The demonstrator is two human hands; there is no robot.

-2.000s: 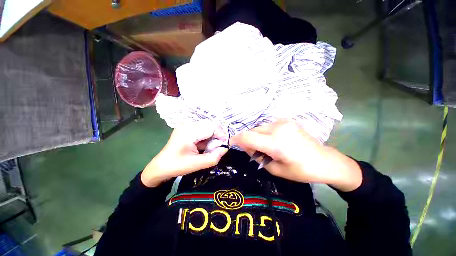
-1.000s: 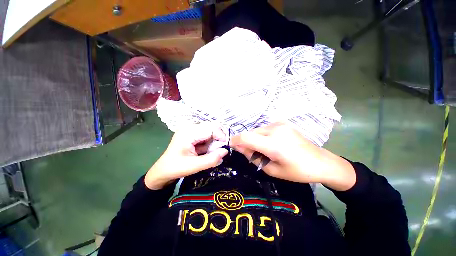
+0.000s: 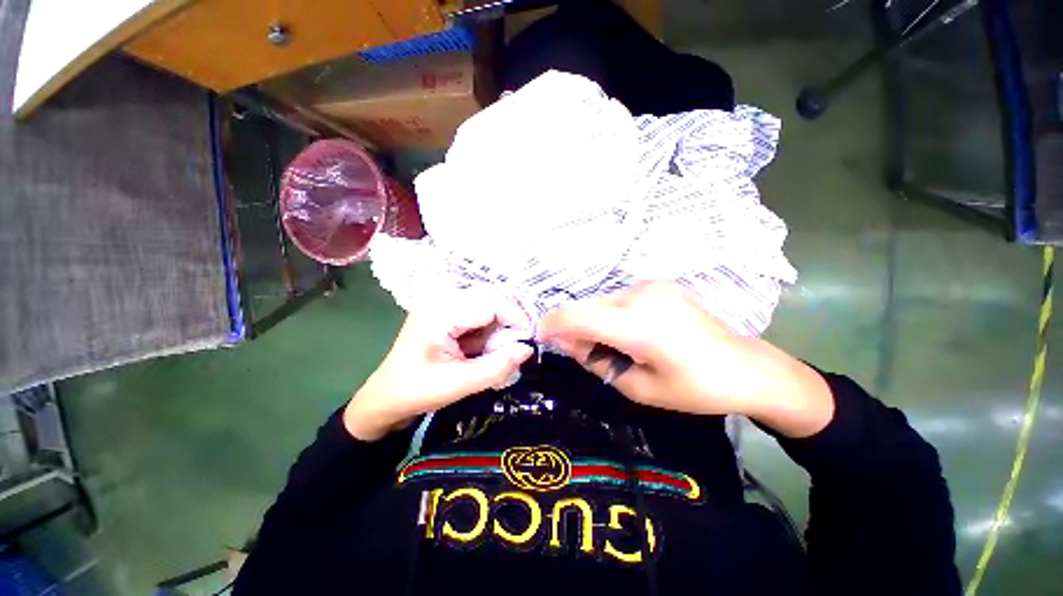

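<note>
A white garment with thin dark stripes [image 3: 583, 186] lies bunched on my lap, partly overexposed to plain white. My left hand [image 3: 449, 355] pinches a small fold of it at its near edge, thumb and forefinger together. My right hand [image 3: 653, 349] is close beside it, its thumb and forefinger pinched at the same edge. Something small and dark shows between the fingertips. A short shiny metal piece, perhaps scissor or snip blades, sticks out under my right fingers. No needle can be made out clearly.
A red lined bin [image 3: 335, 203] stands on the green floor at left. An orange wood drawer [image 3: 280, 41] and a cardboard box [image 3: 408, 105] are ahead. Grey cloth-covered stands with blue edges are at left [image 3: 111, 221] and far right. Yellow-black tape [image 3: 1026, 419] runs along the right floor.
The dark loop standing up between the hands earlier has shrunk or gone from there. Both hands keep nearly the same place and pinch. The view has shifted slightly.
</note>
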